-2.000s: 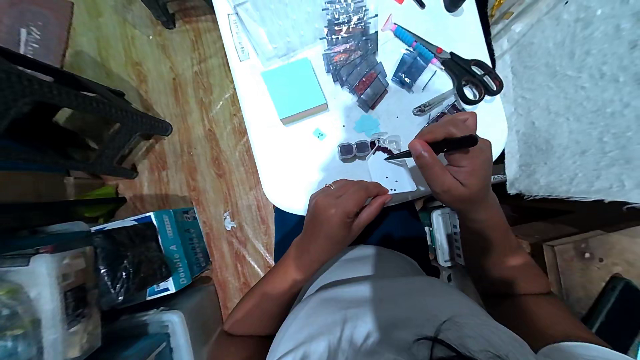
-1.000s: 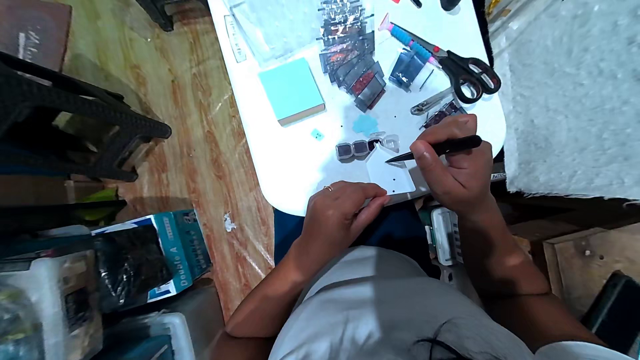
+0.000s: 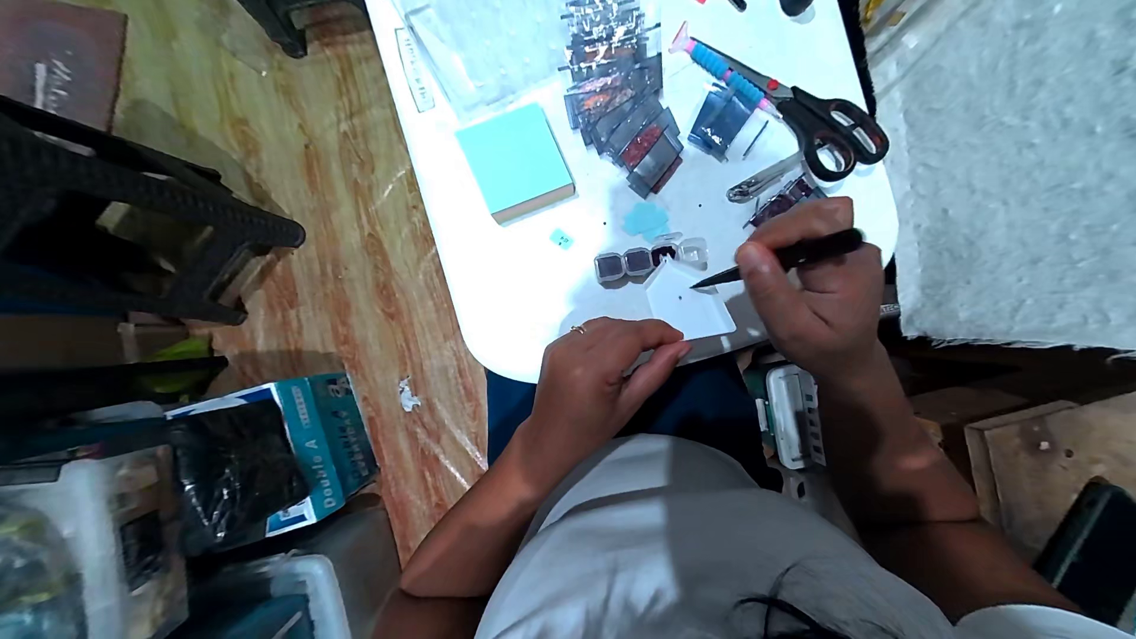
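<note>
My left hand (image 3: 603, 368) pinches the near corner of a small white tray (image 3: 701, 315) at the table's near edge. In my right hand (image 3: 816, 284) is a dark pointed tool (image 3: 812, 251), pen-like or tweezers, its tip over the tray. One tiny dark speck lies on the tray's floor. Touching the tray's far end is a row of small clear lidded containers (image 3: 637, 261); those at the left look dark inside, and one lid stands open at the right. A light-blue flat piece (image 3: 646, 220) lies just beyond them, with a small blue square (image 3: 561, 239) to the left.
On the white table (image 3: 497, 311) are a light-blue pad of paper (image 3: 517, 162), a fan of small plastic bags (image 3: 639, 133), black-handled scissors (image 3: 830, 133), a blue-and-pink tool (image 3: 728, 75) and a metal clipper (image 3: 763, 177). A black stool (image 3: 177, 213) stands left; a white fluffy surface (image 3: 1021, 177) lies right.
The dark specks on the tray are fewer than two seconds ago, when a dark cluster showed at its far end. Both hands have stayed nearly in place.
</note>
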